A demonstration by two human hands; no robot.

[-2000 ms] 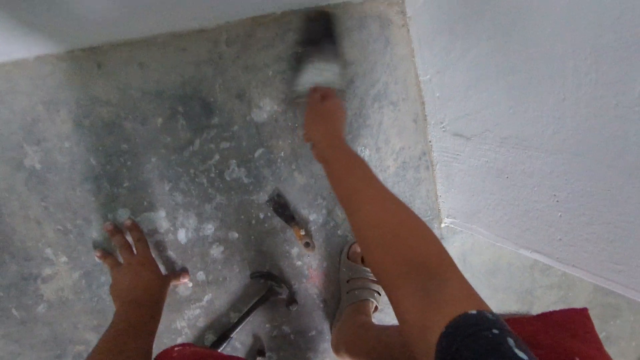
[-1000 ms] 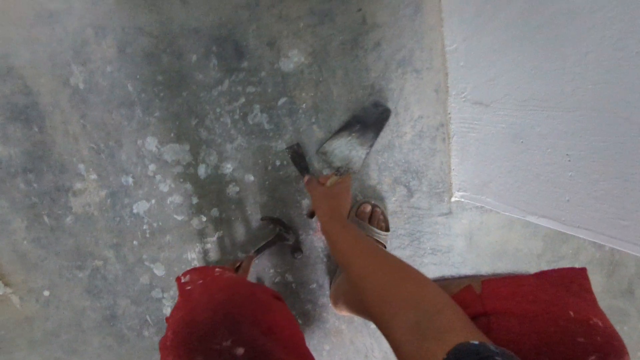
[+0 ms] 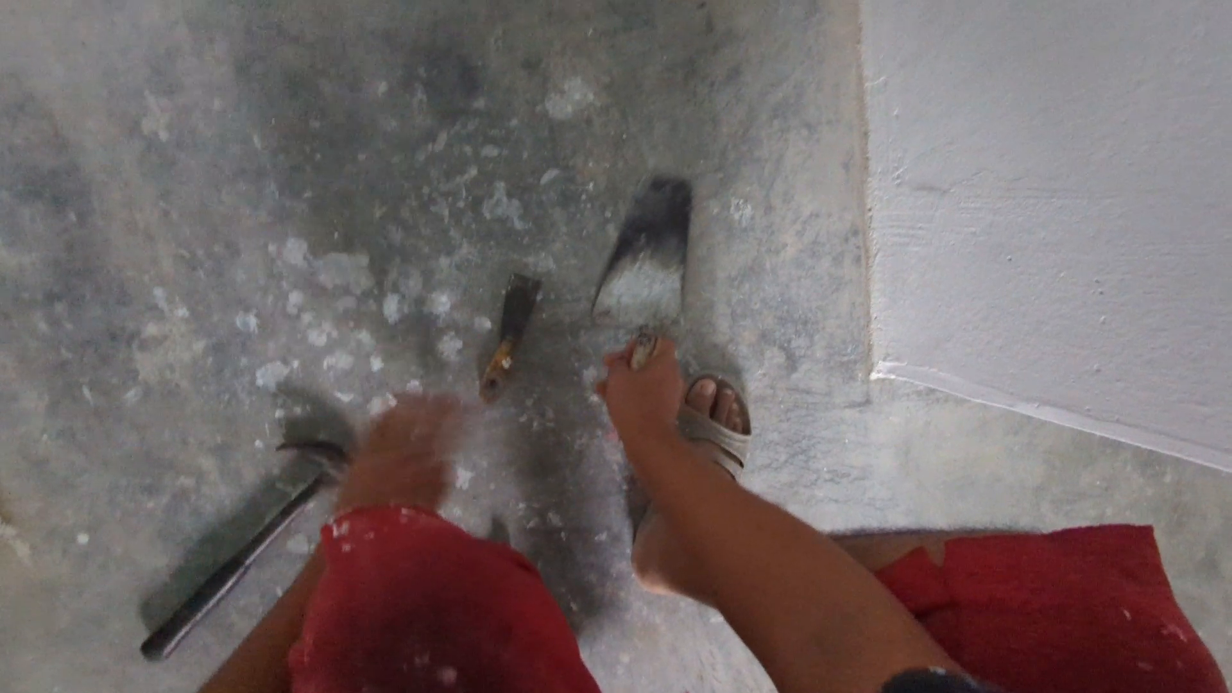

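Observation:
My right hand [image 3: 647,385] is closed around the handle of a trowel [image 3: 647,265]. The blade points away from me, pale near the handle and dark toward the tip, and lies over the concrete floor. To its left a putty knife [image 3: 510,337] with a worn wooden handle rests on the floor, touched by neither hand. My left hand [image 3: 409,448] is motion-blurred, just above my left knee and beside the head of a claw hammer [image 3: 241,568], whose dark handle slants down to the left. The blur hides its fingers and whether it holds anything.
A white wall [image 3: 1049,212] meets the paint-spotted concrete floor [image 3: 385,144] on the right, its lower corner near my right side. My sandalled foot [image 3: 717,423] is close beside my right forearm. My knees, in red cloth [image 3: 433,606], frame the lower edge.
My right hand has drawn the trowel back from the far wall corner toward my foot. My left hand, spread on the floor two seconds ago, is now beside the hammer head and blurred.

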